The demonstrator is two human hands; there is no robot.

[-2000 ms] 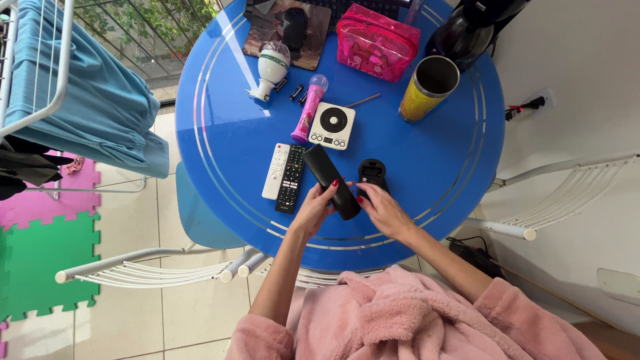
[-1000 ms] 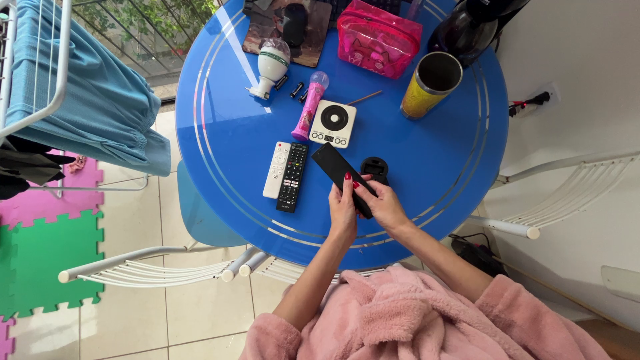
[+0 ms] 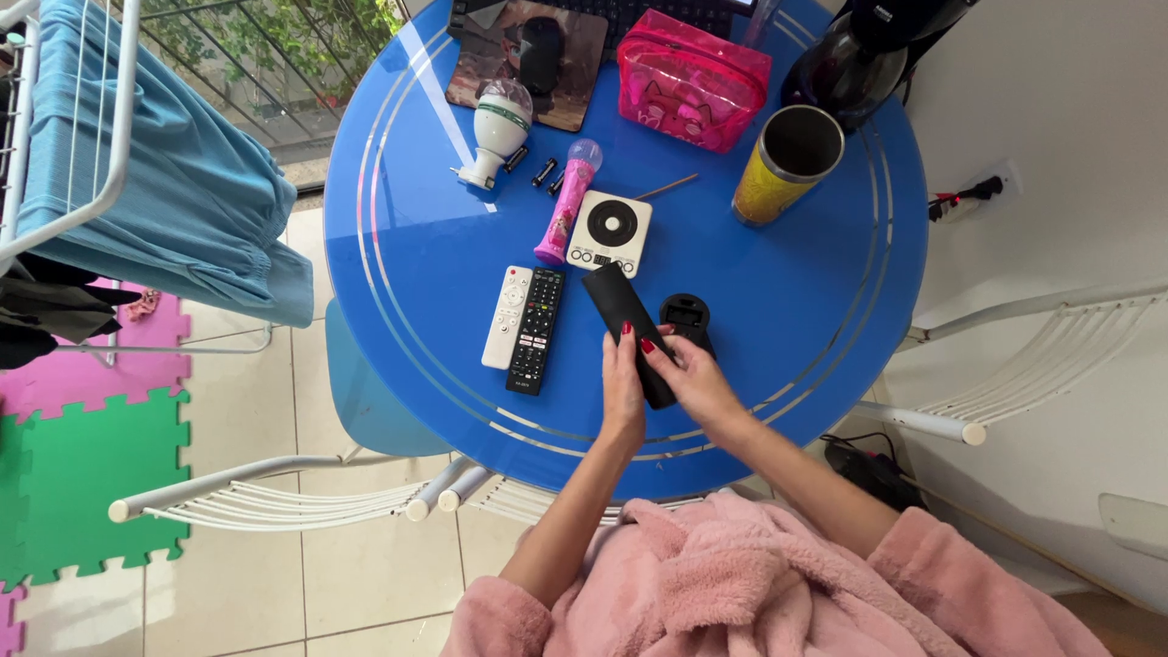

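Both my hands grip a black remote control point(image 3: 620, 306), its plain face up, over the near part of the blue round table. My left hand point(image 3: 624, 383) holds its left side. My right hand point(image 3: 698, 376) has its thumb on the lower part. Just beyond my right hand lies a black device with an open compartment point(image 3: 684, 315), partly hidden. A white remote point(image 3: 507, 319) and a black remote with buttons point(image 3: 536, 333) lie side by side to the left. Farther off are a white device with a round black dial point(image 3: 610, 230) and a pink toy microphone point(image 3: 568, 203).
Batteries point(image 3: 545, 172) lie near a white bulb-shaped lamp point(image 3: 501, 128). A thin stick point(image 3: 667, 187), a pink pouch point(image 3: 692, 87), a yellow tumbler point(image 3: 776, 182), a black coffee maker point(image 3: 849, 68) and a mouse point(image 3: 540, 57) on a pad stand or lie farther back. White chairs point(image 3: 301, 497) flank the table.
The black remote in my hands has turned and shifted slightly. My right hand, earlier near the black device, is now on the remote's lower end.
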